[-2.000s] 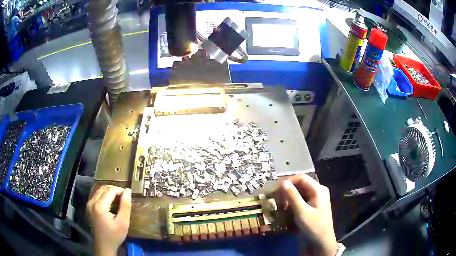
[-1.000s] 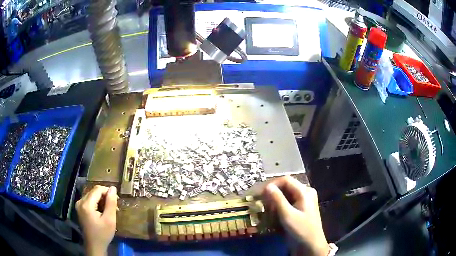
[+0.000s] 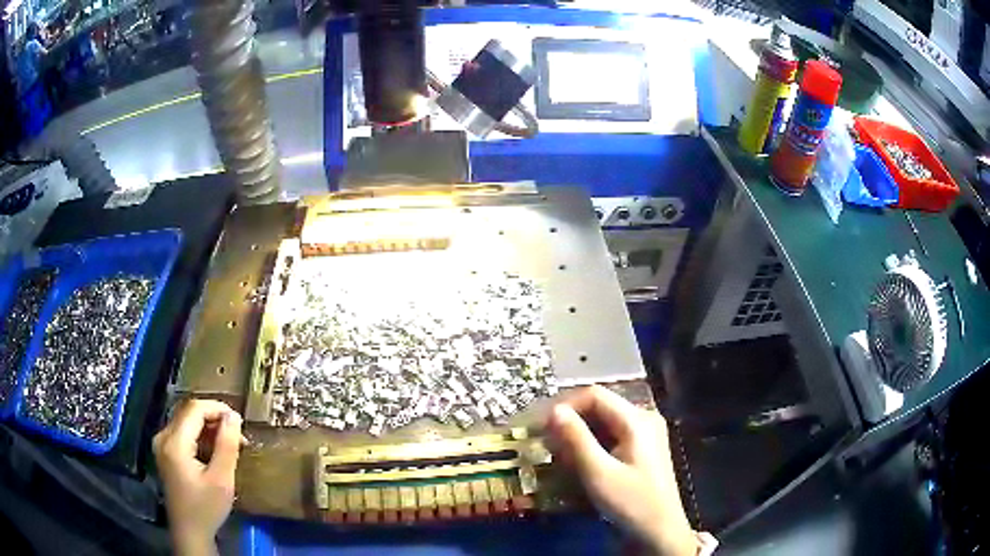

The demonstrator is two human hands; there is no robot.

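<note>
The slotted brass-coloured fixture (image 3: 423, 469) lies along the plate's front edge, its reddish-brown blocks facing me. My right hand (image 3: 613, 456) is at its right end, fingertips bent close beside the small end block (image 3: 532, 451); whether they grip anything is unclear. My left hand (image 3: 201, 462) is curled at the plate's front left corner, apart from the fixture, thumb and finger close together; no part shows clearly between them. A wide pile of small silvery metal parts (image 3: 418, 364) lies behind the front fixture. A second fixture (image 3: 375, 245) sits at the back in bright glare.
The dark laser head (image 3: 393, 65) hangs over the back of the metal plate (image 3: 586, 293). A ribbed hose (image 3: 237, 103) is left of it. Blue trays of parts (image 3: 92, 348) stand at left. Spray cans (image 3: 806, 128), a red bin (image 3: 906, 163) and a fan (image 3: 906, 331) are at right.
The plate, pile and both fixtures have shifted left beneath the laser head, which stays put. Both my hands have moved left along with them.
</note>
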